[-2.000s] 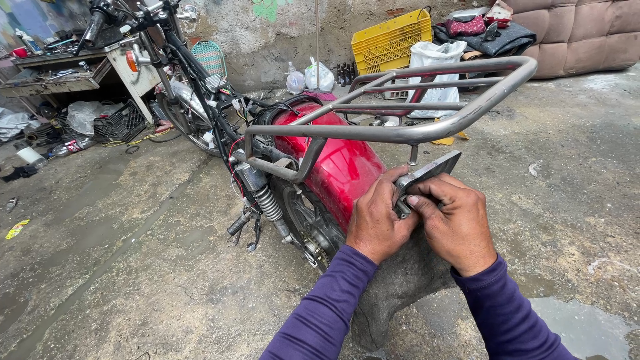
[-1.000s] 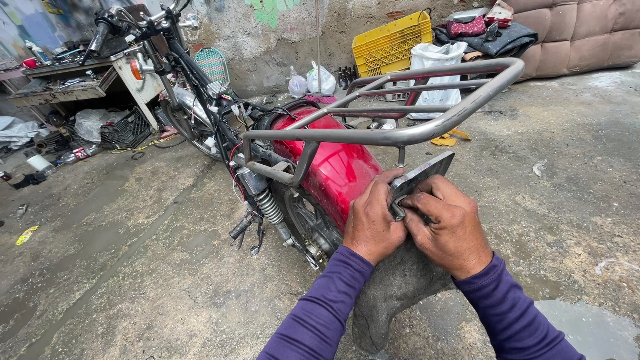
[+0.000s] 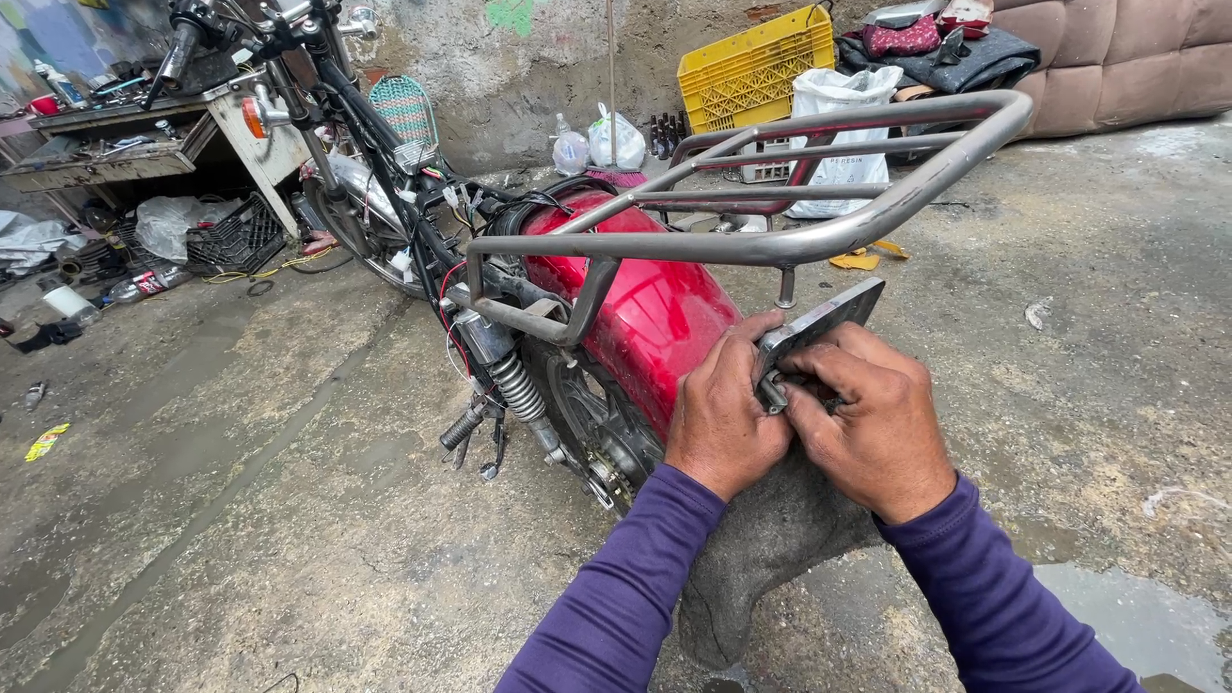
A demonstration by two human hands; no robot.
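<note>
Behind the red rear fender (image 3: 640, 313) of a partly stripped motorcycle, both my hands grip a dark flat metal plate (image 3: 828, 316) that stands tilted. My left hand (image 3: 730, 414) pinches its left end. With bent fingers, my right hand (image 3: 871, 423) holds the lower side, its thumb against a small metal fitting (image 3: 772, 393) under the plate; the fingers partly hide this part. A grey tubular rear rack (image 3: 712, 248) reaches over the fender, just above my hands. Dark grey cloth-like material (image 3: 751, 568) hangs below them.
A rear shock absorber (image 3: 518, 385) and loose wires are on the motorcycle's left side. A cluttered workbench (image 3: 115, 159) stands at the far left. Along the wall are a yellow plastic crate (image 3: 756, 72), a white sack (image 3: 842, 144) and a brown cushion (image 3: 1121, 63). A puddle (image 3: 1136, 606) lies at lower right.
My right fingers have shifted around the fitting under the plate. Both hands keep hold of the plate close to the rack's rear end.
</note>
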